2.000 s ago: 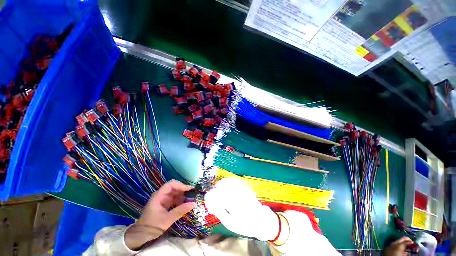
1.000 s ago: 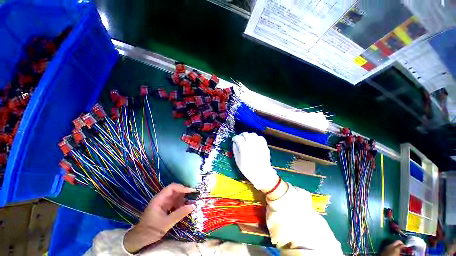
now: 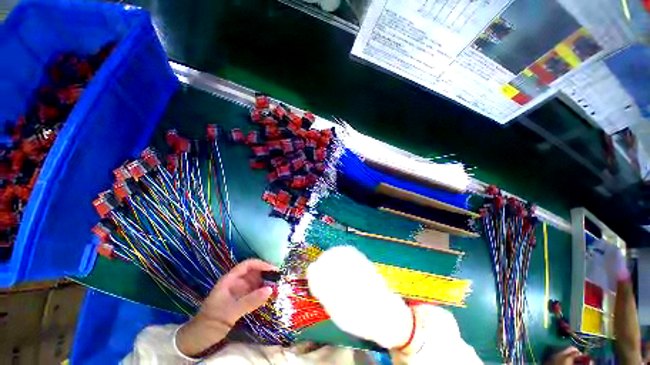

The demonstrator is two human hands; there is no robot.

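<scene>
My bare left hand (image 3: 231, 301) holds a small dark connector housing (image 3: 271, 276) between thumb and fingers at the lower middle. My gloved right hand (image 3: 349, 289) is just right of it, over the yellow wires (image 3: 427, 284) and the red wires (image 3: 308, 312). Its fingertips are washed out by glare, so whether it grips a wire cannot be told. Loose red-and-black housings (image 3: 289, 153) lie heaped beyond my hands. Wired harnesses (image 3: 178, 207) fan out at the left, their tails passing beside my left hand.
A blue bin (image 3: 93, 142) of housings stands left. Blue wires (image 3: 363, 175), white wires (image 3: 406, 158) and cardboard dividers (image 3: 435, 237) lie beyond the yellow. More harnesses (image 3: 514, 264) and a parts tray (image 3: 577, 267) are right, with another person's arm (image 3: 627, 321). Instruction sheets (image 3: 449, 50) hang above.
My right hand moved from the green-topped area near the dividers back toward my left hand, over the yellow wires. My left hand stays with the housing. Another person's arm now reaches over the tray.
</scene>
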